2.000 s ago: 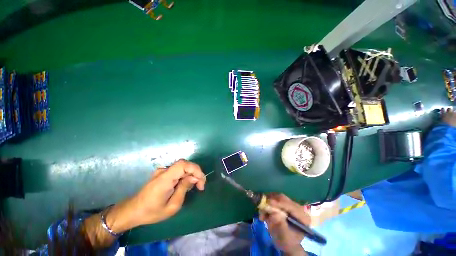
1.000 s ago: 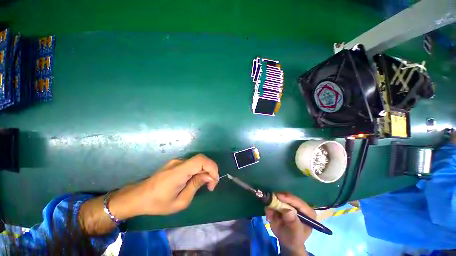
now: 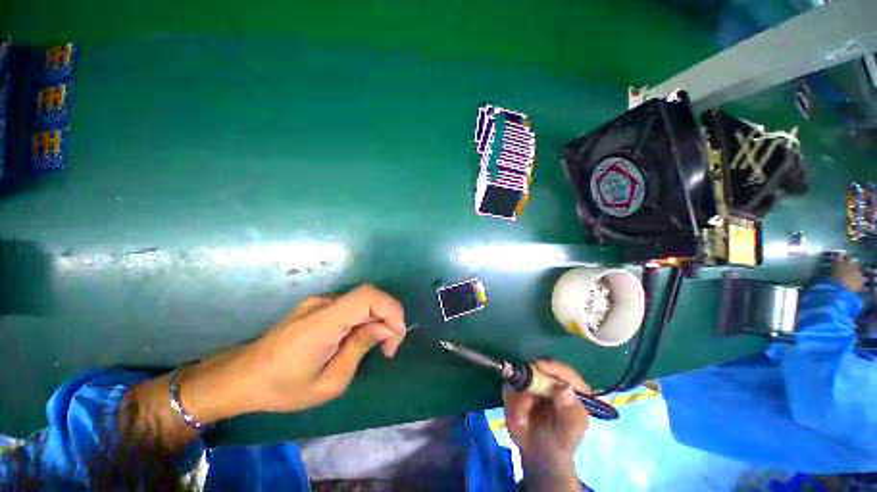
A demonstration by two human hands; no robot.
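My left hand (image 3: pixel 322 351) is bare and pinches a short, thin solder wire (image 3: pixel 413 328) between thumb and index finger. My right hand (image 3: pixel 546 418) holds a soldering iron (image 3: pixel 524 376) by its pale tan grip. The iron's metal tip points left, a little apart from the wire end. One LCD module (image 3: pixel 462 299) lies on the green mat just beyond the tip, dark face up with a white border, its amber tail at the right. Neither hand touches it. A fanned stack of LCD modules (image 3: pixel 505 163) lies farther out.
A white cup (image 3: pixel 598 306) with silvery bits stands right of the module. Behind it are a black fume fan (image 3: pixel 627 183) and a box with a yellowish face (image 3: pixel 736 242). Blue PCB panels (image 3: pixel 50 110) are at the far left. Another person's sleeve (image 3: pixel 817 332) is at right.
The iron tip and wire end came close together, then parted again. The LCD module stays on the mat. The whole view has shifted with the head.
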